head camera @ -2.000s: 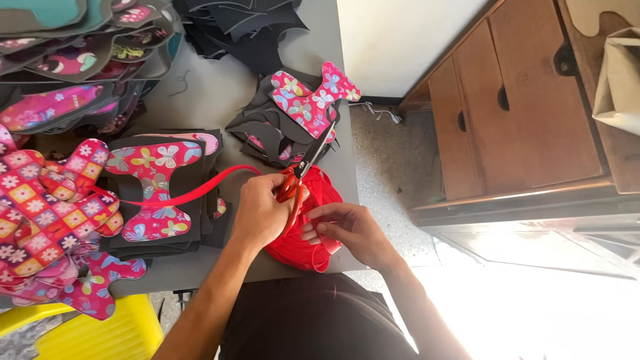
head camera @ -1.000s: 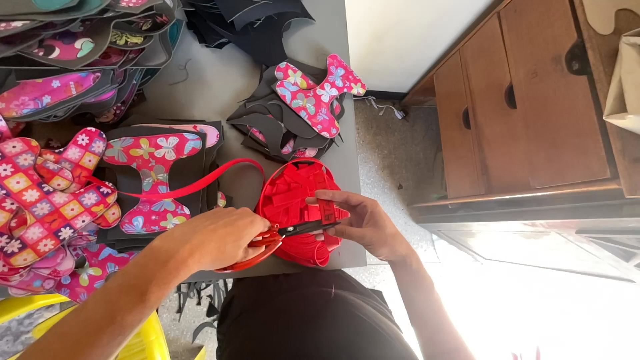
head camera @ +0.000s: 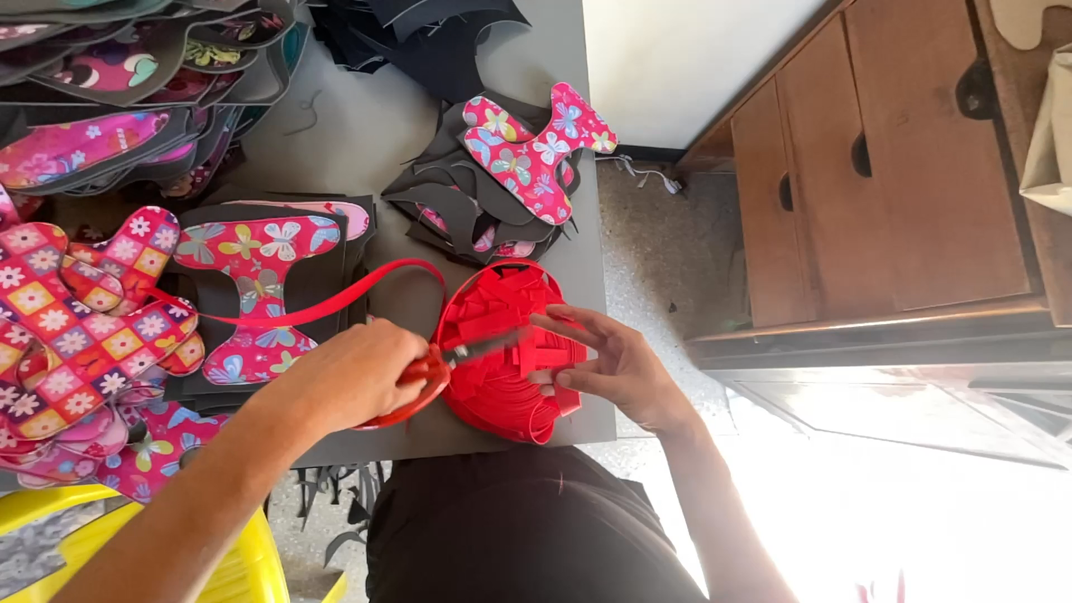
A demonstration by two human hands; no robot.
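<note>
My left hand (head camera: 356,373) grips the orange-red handles of a pair of scissors (head camera: 481,345), whose blades point right over a coil of red ribbon (head camera: 502,410). Short cut pieces of red ribbon (head camera: 494,306) lie heaped on top of the coil. Over the coil's right side is my right hand (head camera: 615,368), fingers apart, with a short red piece by its fingertips; whether it is pinched I cannot tell. From the coil, a red strip (head camera: 335,306) runs left across a stack of butterfly-print fabric cutouts (head camera: 260,285).
Checked floral cutouts (head camera: 67,327) lie at the left, below tall fabric piles (head camera: 151,84). Another butterfly-print cutout (head camera: 536,159) rests on dark scraps near the grey table's (head camera: 578,268) right edge. A yellow chair (head camera: 243,553) stands lower left; a wooden drawer cabinet (head camera: 904,167) stands right.
The scissors, which pointed up two seconds ago and were at the right fingers one second ago, now lie farther left of them. My right hand's fingers have spread.
</note>
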